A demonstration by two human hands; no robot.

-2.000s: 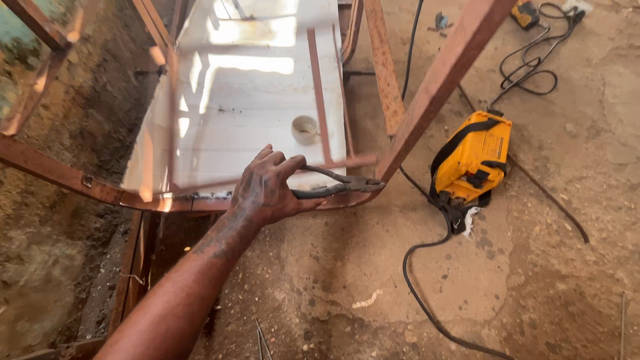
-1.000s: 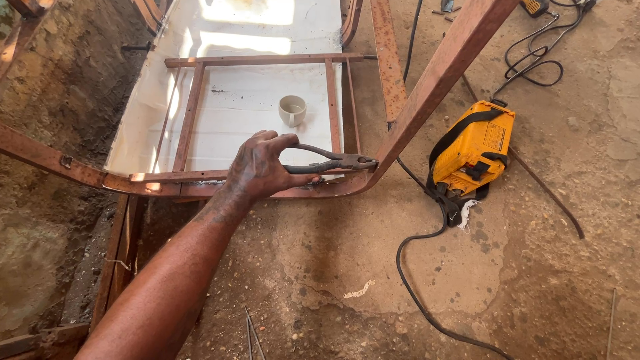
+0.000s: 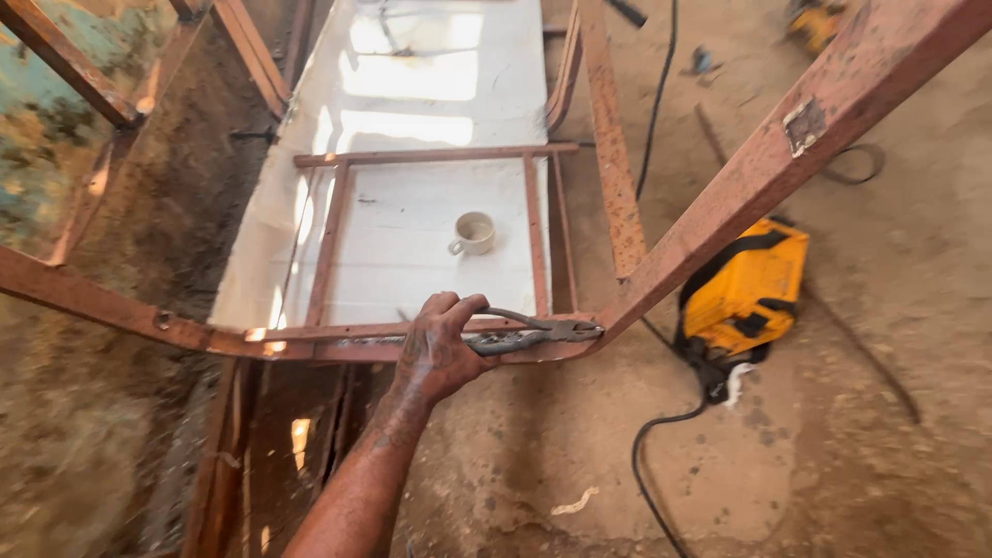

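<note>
My left hand holds combination pliers by their handles. The pliers' jaws point right and lie at the right bend of a large reddish-brown metal frame, by the end of a thinner bar. Whether they grip anything there is unclear. A smaller frame of reddish bars extends beyond my left hand, its near bar alongside the large frame's lower bar. Behind it is a white sheet, with a pale cup seen inside the small frame's outline. My right hand is out of view.
A yellow machine with a black strap stands on the floor at right, with a black cable running from it. A thin rod lies beyond it. More frame bars rise at left near a stained wall. Another yellow tool is at top right.
The small frame was slanted and blurred two seconds ago; its near bar now runs along the large frame's lower bar. My left hand still holds the pliers near the bend.
</note>
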